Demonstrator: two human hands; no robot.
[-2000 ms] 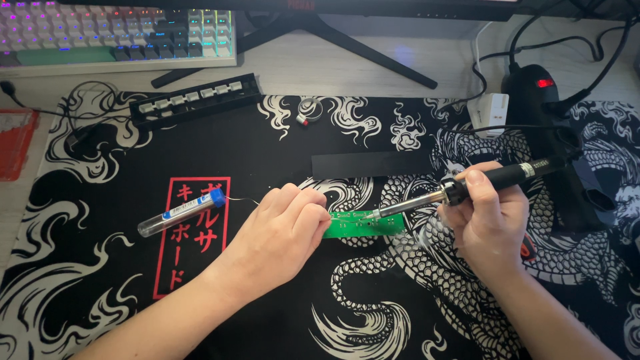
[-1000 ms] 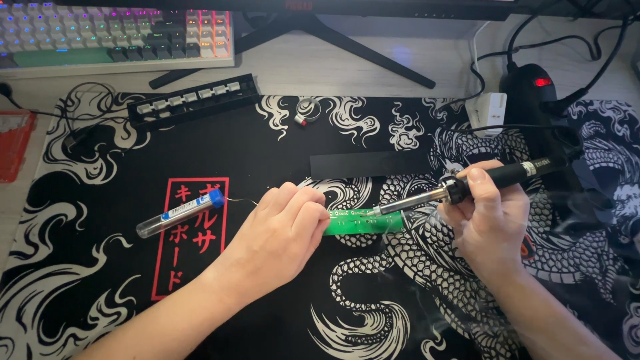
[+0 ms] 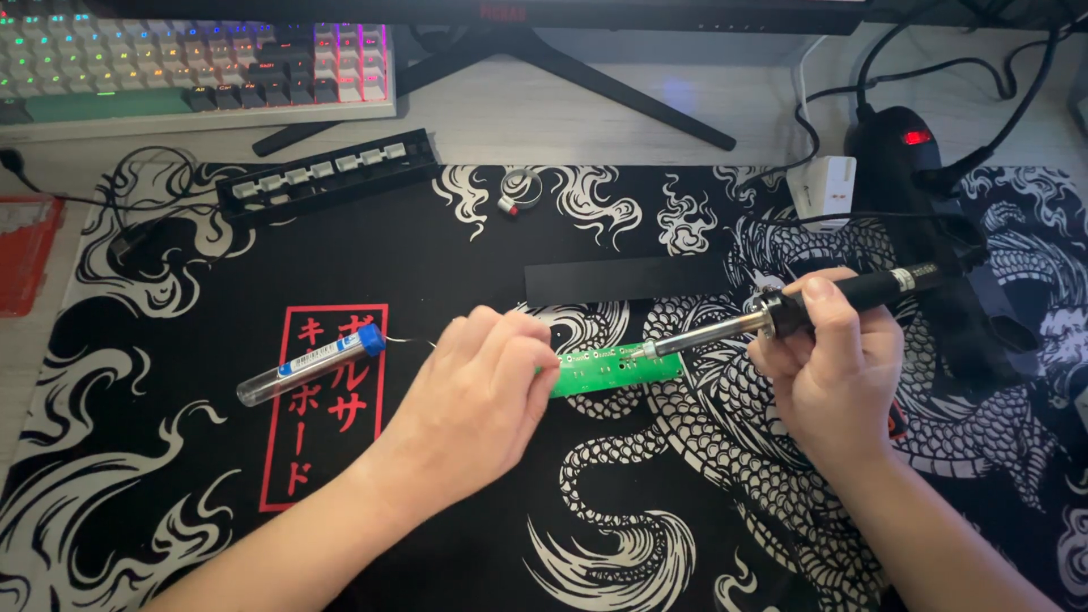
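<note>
A narrow green circuit board [image 3: 612, 370] lies on the black patterned desk mat, its left end partly hidden by my left hand [image 3: 489, 387]. That hand's fingers are bent together at the board's edge, with thin solder wire [image 3: 411, 340] running from them to a clear tube with a blue cap [image 3: 310, 365]. My right hand [image 3: 837, 365] is closed around the black handle of a soldering iron [image 3: 714, 330]. The iron points left, its tip at the upper right part of the board. What exactly the left fingertips pinch is partly hidden.
Behind the board lies a flat black strip [image 3: 625, 280]. Farther back are a black case with white keys or switches [image 3: 327, 174], a small coil with a red end [image 3: 520, 191], a lit keyboard [image 3: 195, 68] and a monitor stand [image 3: 629, 93]. A power strip [image 3: 909, 195] with cables stands right.
Both hands have stayed in nearly the same place, with the iron still over the board. The board's face looks tilted differently from one second ago.
</note>
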